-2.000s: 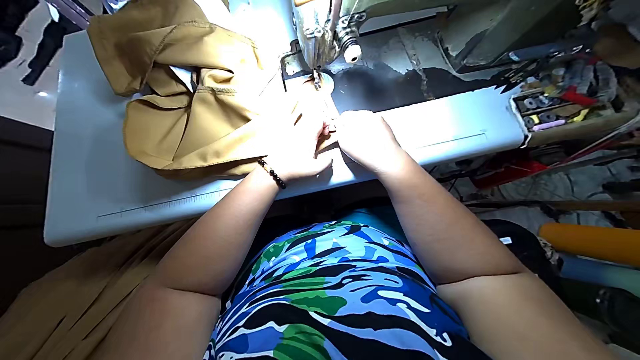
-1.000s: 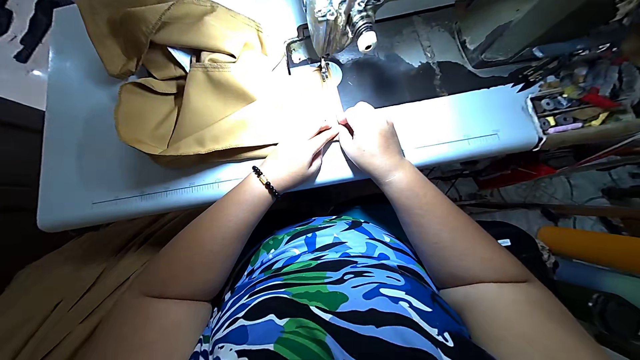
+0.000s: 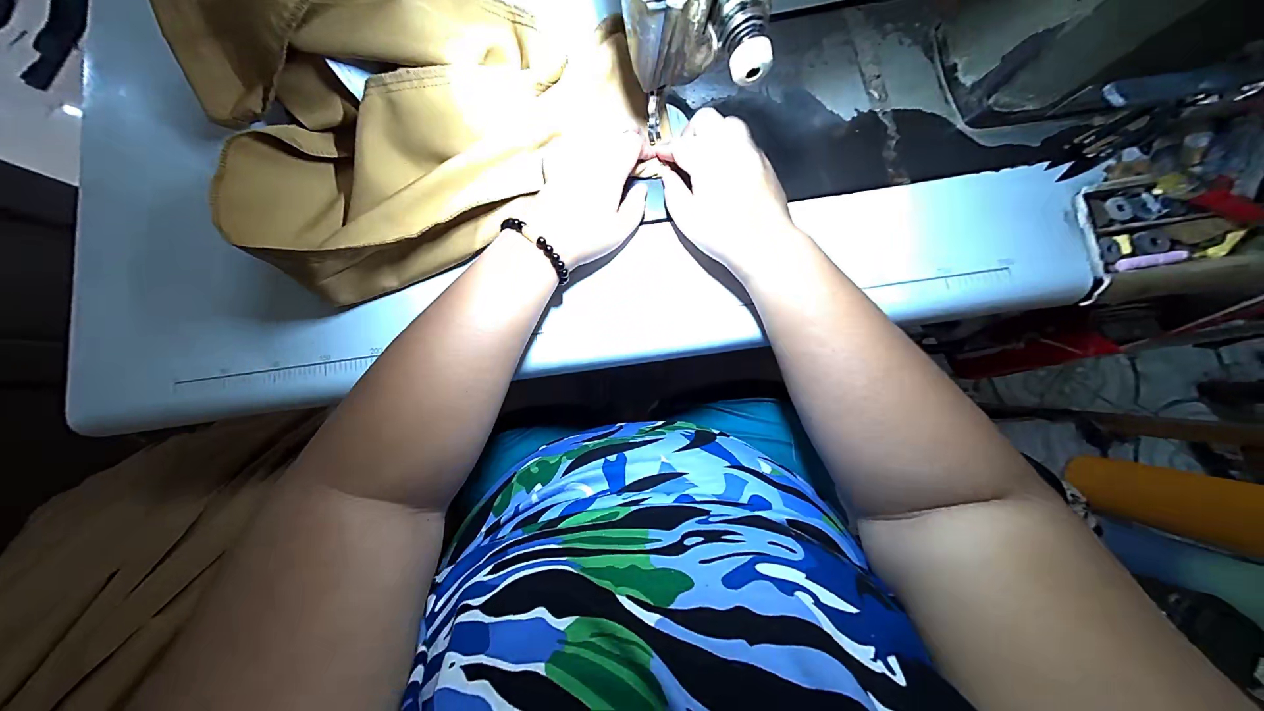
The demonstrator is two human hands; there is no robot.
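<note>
Tan fabric (image 3: 434, 138) with stitched edges lies folded on the white sewing machine table, running right to the needle area. My left hand (image 3: 592, 188), with a dark beaded bracelet at the wrist, rests over the fabric and pinches its edge just in front of the presser foot (image 3: 654, 118). Close beside it, my right hand (image 3: 726, 188) has thumb and finger closed on the same edge, its fingertips almost touching the left ones. Strong lamp glare washes out the cloth near the needle, and the fingers partly hide the edge.
The sewing machine head (image 3: 671, 39) stands over the hands. At the right, an open tray (image 3: 1136, 281) holds bobbins and small items, with dark scissors-like tools (image 3: 1096, 138) behind it. More brown cloth (image 3: 148, 553) hangs at the lower left; an orange roll (image 3: 1165, 504) lies lower right.
Both hands have moved up the table, closer to the presser foot, with the fabric edge between their fingertips. The view has shifted slightly.
</note>
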